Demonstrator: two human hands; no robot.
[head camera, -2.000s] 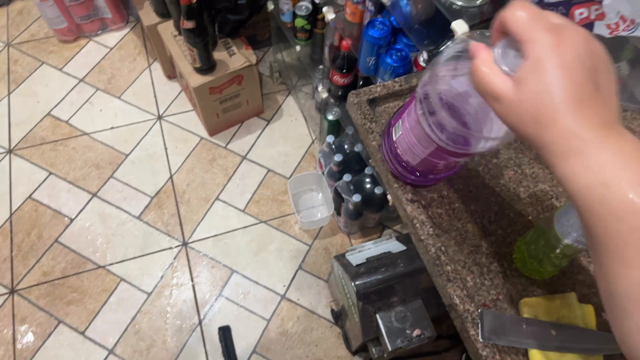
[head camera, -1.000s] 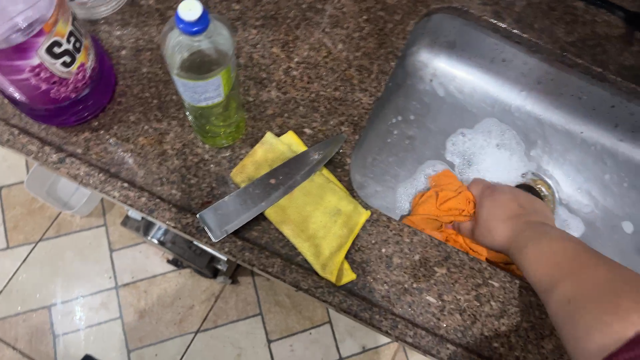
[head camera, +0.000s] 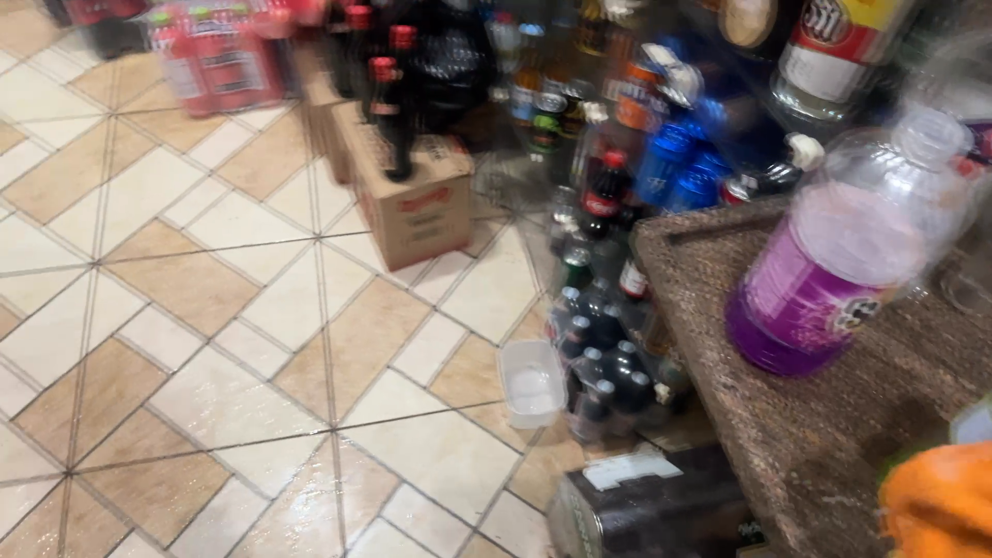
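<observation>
Neither of my hands shows in this view. An orange cloth (head camera: 942, 500) comes in at the lower right edge, over the stone countertop; whether a hand holds it is hidden past the edge. A large clear plastic bottle with purple liquid (head camera: 806, 287) stands on the brown speckled countertop (head camera: 845, 418), its neck blurred. Part of a pale label (head camera: 973, 425) shows just above the cloth.
Below the counter, a clear plastic tub (head camera: 533, 384) lies on the tiled floor beside packed dark bottles (head camera: 601, 372). A black metal appliance (head camera: 643, 504) is under the counter's edge. Farther back are a cardboard box (head camera: 422, 205), pink bottle packs (head camera: 221, 66) and blue cans (head camera: 674, 167).
The view has swung from the sink back to the floor and counter corner. The orange cloth, in the sink under a hand one second ago, is now above the countertop.
</observation>
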